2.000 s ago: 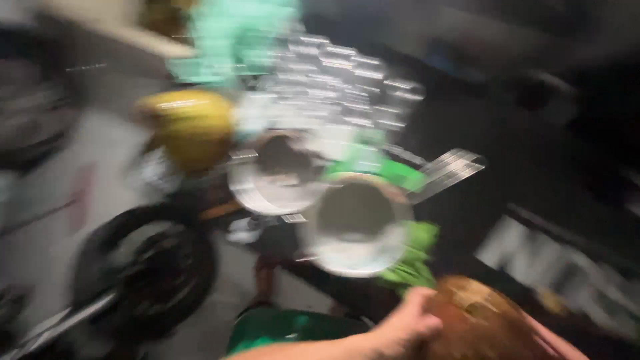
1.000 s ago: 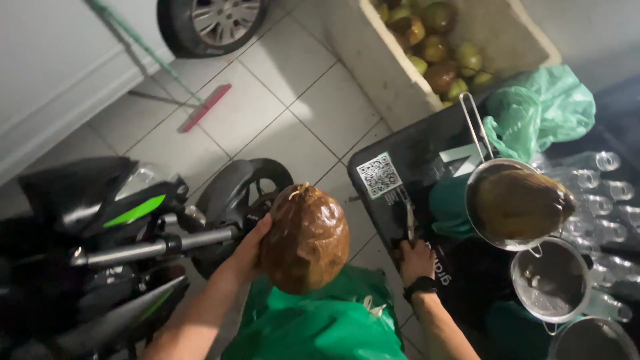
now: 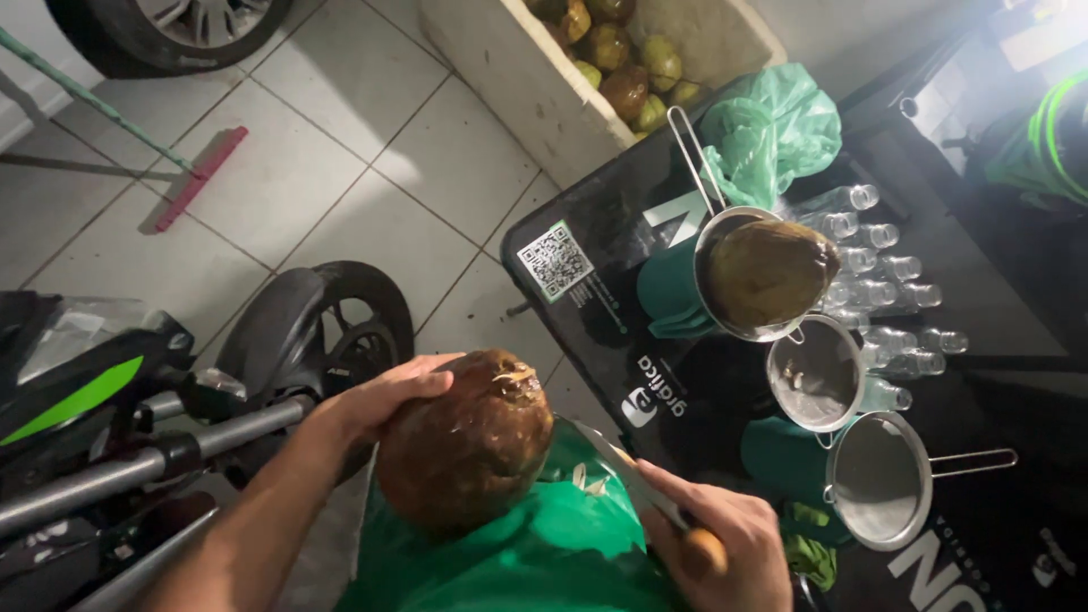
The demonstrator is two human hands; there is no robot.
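Note:
My left hand (image 3: 382, 399) grips a brown-husked coconut (image 3: 467, 442) from its left side, above green cloth or plastic (image 3: 527, 552) over my lap. Pale cut fibres show at the coconut's top end. My right hand (image 3: 731, 535) holds a knife (image 3: 633, 476) by its wooden handle, the blade pointing up and left, just right of the coconut and apart from it. Another coconut (image 3: 769, 272) rests in a mesh strainer (image 3: 714, 229) over a teal container (image 3: 667, 285). Two more strainers, one holding small bits (image 3: 812, 374), one over a teal container (image 3: 880, 480), stand lower right.
A black printed table (image 3: 612, 382) bears the strainers, several clear bottles (image 3: 884, 293) and a green plastic bag (image 3: 773, 127). Behind it is a pale bin (image 3: 527, 93) of coconuts. A motorcycle wheel (image 3: 365, 314) is at left, a pink squeegee (image 3: 200, 178) on the tiled floor.
My right hand has moved from the table's edge to beside the coconut, with the knife. The left hand still holds the coconut, now turned with its cut end to the upper right.

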